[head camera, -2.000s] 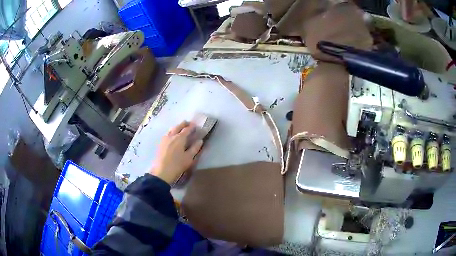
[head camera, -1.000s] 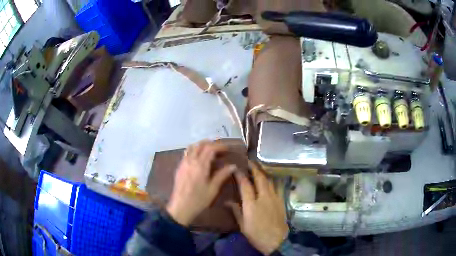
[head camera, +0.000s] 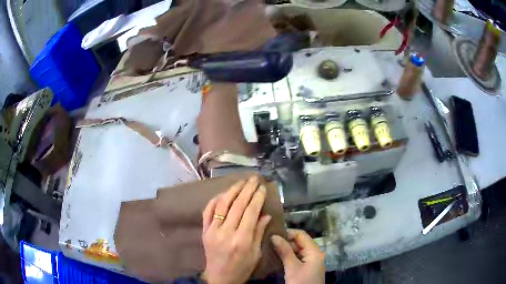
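Brown fabric panels (head camera: 161, 227) lie overlapping at the front of the table and reach onto the cloth plate. My left hand (head camera: 236, 230) lies flat on them, fingers together, a ring on one finger. My right hand (head camera: 299, 256) is at their right edge, thumb and forefinger pinching it. The overlock machine (head camera: 333, 172) stands to the right. The presser foot area (head camera: 272, 161) is just beyond the panels. Sewn brown fabric (head camera: 222, 119) runs back from it, with a pale-edged strip at its front end.
A knotted fabric strip (head camera: 161, 138) lies on the left of the table (head camera: 111, 177). A black lamp tube (head camera: 249, 65) hangs above. Brown fabric (head camera: 205, 28) is heaped behind. A thread cone (head camera: 410, 77), black phone (head camera: 464, 125) and small tray (head camera: 444, 208) are right. Blue crates (head camera: 64, 69) stand left.
The view has shifted right. Both hands and the brown panels have moved toward the machine, and the panels now cover part of the cloth plate. My right hand has joined my left at the fabric.
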